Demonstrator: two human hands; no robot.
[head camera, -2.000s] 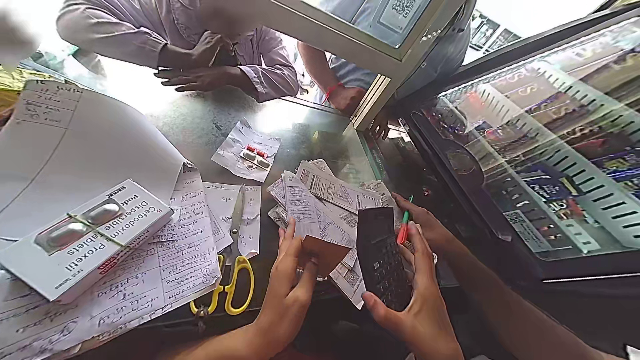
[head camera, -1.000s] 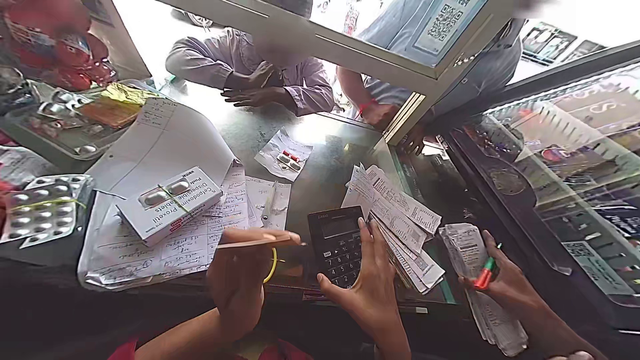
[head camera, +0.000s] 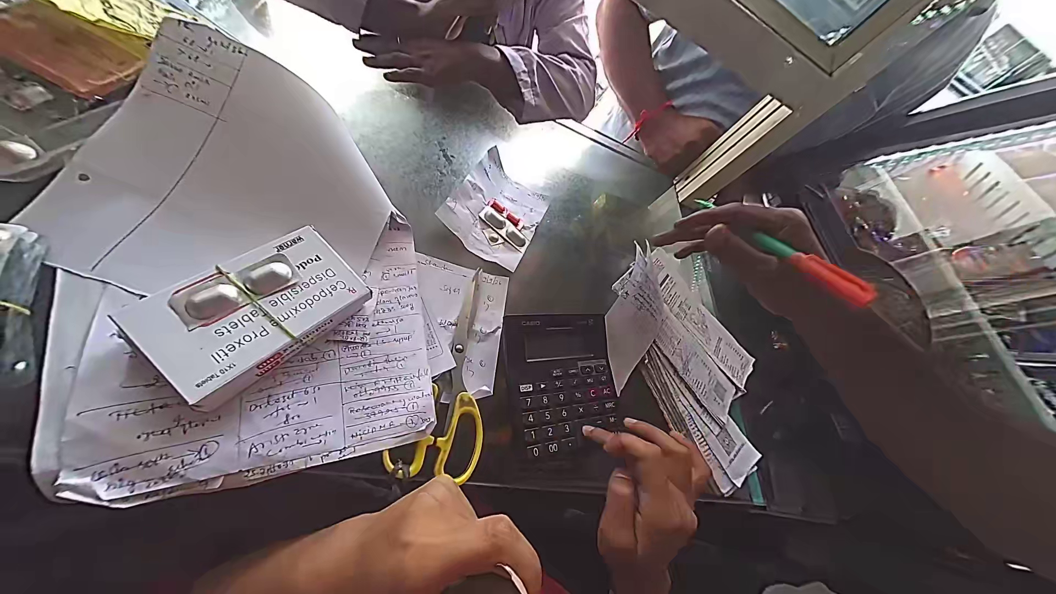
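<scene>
My right hand has its index fingertip on the lower keys of a black Casio calculator, which lies on the glass counter. My left hand is curled at the bottom edge, below yellow-handled scissors; something pale-edged shows under its fingers, too hidden to name. Beside the calculator lies a fanned stack of printed slips. At left, a white tablet box with a blister strip banded on top rests on handwritten sheets. Cut blister pieces lie on a crumpled paper.
At right, another person's hand holds a green pen with a red cap. Across the counter are one person's sleeved arms and another person's hand with a red wrist thread. A display case stands at right.
My right hand has come off the calculator's side and now touches its keys. My left hand is lower in view. The neighbouring person's hand no longer holds the folded slips it held a second ago.
</scene>
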